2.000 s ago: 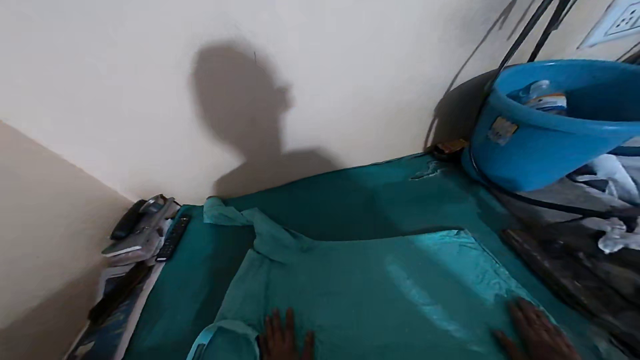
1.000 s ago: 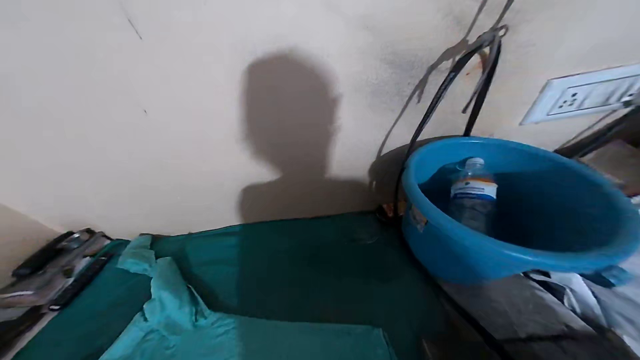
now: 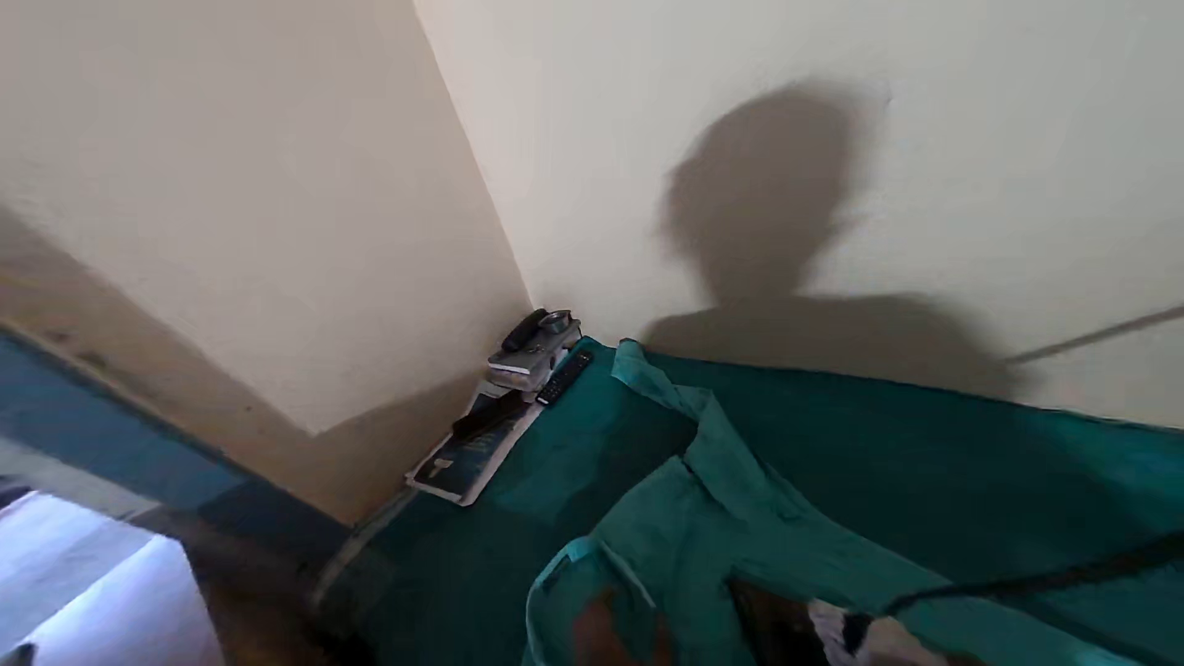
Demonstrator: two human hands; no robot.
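A light teal garment [image 3: 777, 527], probably a shirt, lies spread on a dark green cloth [image 3: 573, 462]. At the bottom edge my left hand [image 3: 606, 634], blurred and partly cut off, rests at the garment's collar [image 3: 555, 573] with its fingers apart. To its right, over the garment, my right hand [image 3: 897, 643] is mostly out of frame and seems closed around the handle of a dark corded appliance [image 3: 777, 620], possibly a clothes iron. Its black cord [image 3: 1045, 583] runs off to the right. The appliance's underside is hidden.
By the wall corner lie a remote control [image 3: 564, 377], a small stack of boxes or books [image 3: 532, 361] with a black object on top, and a printed booklet [image 3: 467, 462] under a dark item. A pale wall [image 3: 592, 185] rises behind. At lower left is a bright white surface [image 3: 120, 583].
The view has swung left, so the blue bucket is out of frame. Two seconds ago both hands lay on the garment; now the dark corded appliance is at my right hand.
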